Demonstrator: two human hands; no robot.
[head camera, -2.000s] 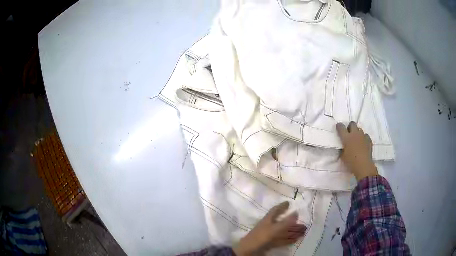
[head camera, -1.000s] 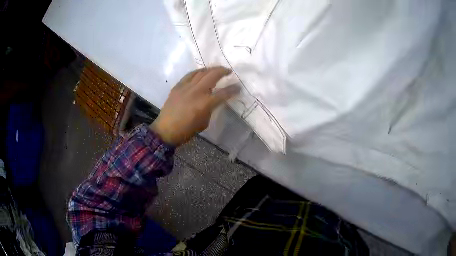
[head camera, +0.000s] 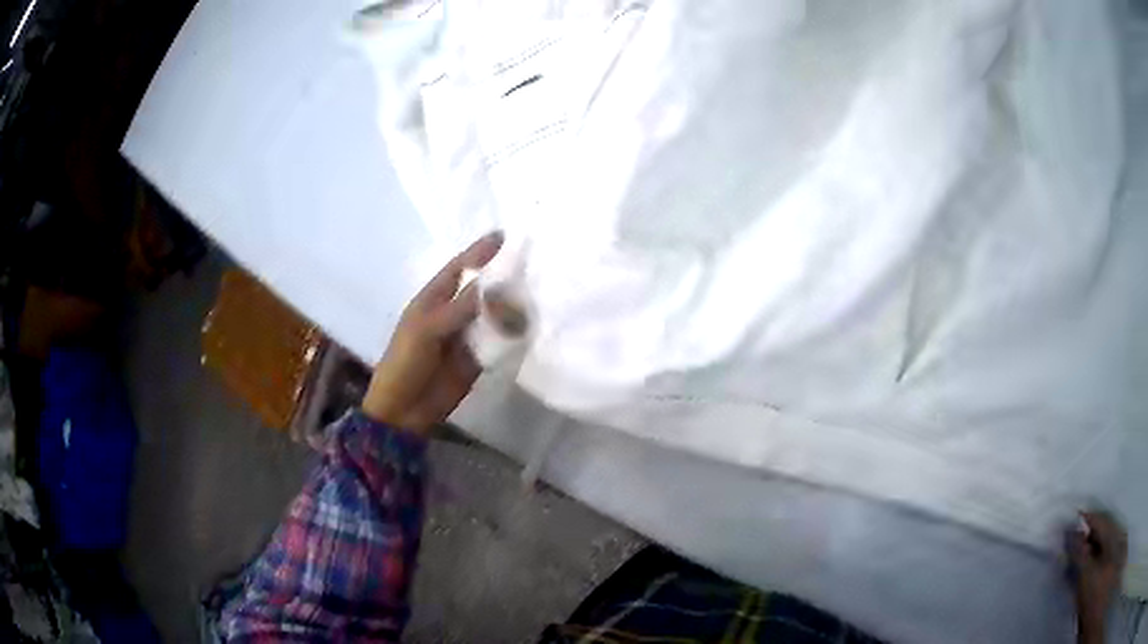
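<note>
A large off-white garment (head camera: 755, 252) lies spread over the table, with thin dark stitch lines at its upper left and a long hem strip along its near edge. My left hand (head camera: 434, 333) is at the garment's left end, its fingers around a small rolled or tubular edge; part of a finger seems to show at its opening. This spot is blurred. My right hand (head camera: 1098, 554), small and dark near the right edge of the picture, pinches the right end of the hem. Whether it also holds a small tool cannot be told.
The smooth white table (head camera: 277, 164) has its near edge running diagonally down to the right. Beyond that edge are an orange-brown slatted stool (head camera: 256, 352), a blue bin or cloth (head camera: 86, 447) and the grey floor. Dark plaid clothing (head camera: 705, 610) shows at the bottom.
My left hand has moved slightly down and left and now holds the garment's edge. The garment has shifted, with its hem drawn out along the near side. My right hand now shows more clearly.
</note>
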